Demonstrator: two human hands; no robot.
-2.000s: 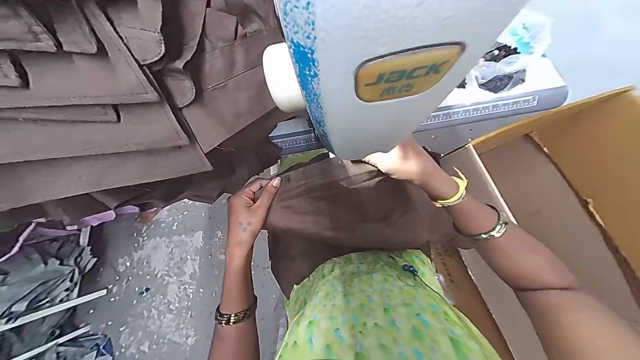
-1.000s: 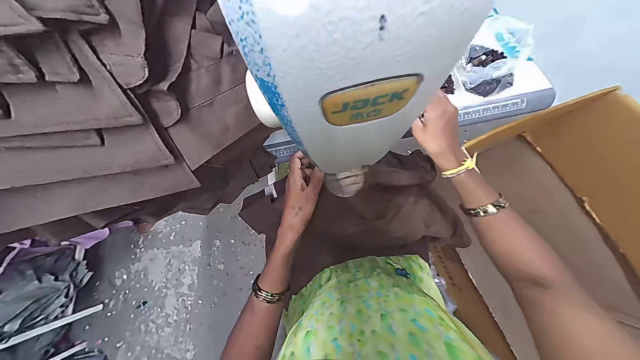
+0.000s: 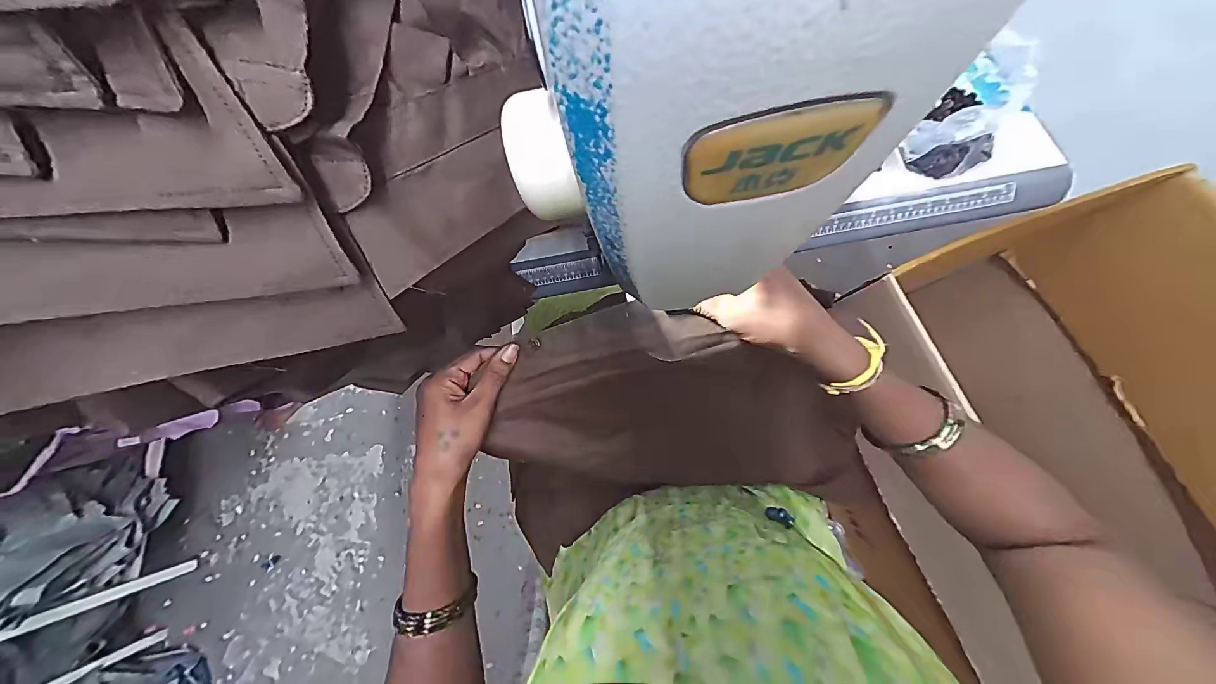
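Observation:
My left hand (image 3: 461, 408) pinches the edge of a dark brown fabric piece (image 3: 665, 418) between thumb and fingers, near a small button-like dot. At the right, my right hand (image 3: 765, 313) grips the same piece by its upper edge, its fingertips partly hidden by the machine head. The fabric is stretched between both hands and hangs over my lap. Right above it is the white and blue head of a Jack sewing machine (image 3: 741, 142), which hides the needle area. A white round knob (image 3: 541, 155) sticks out on the head's left side.
Stacked brown garment pieces (image 3: 171, 256) fill the upper left. An open cardboard box (image 3: 1045, 351) stands at the right, beside my right arm. Plastic bags with dark small items (image 3: 950, 142) lie on the machine table (image 3: 1035, 171). Dark cloth scraps (image 3: 76, 532) lie at the lower left.
A second ago my left hand was under the machine head and the fabric lay bunched. Now that hand is farther left, and the fabric is spread between both hands.

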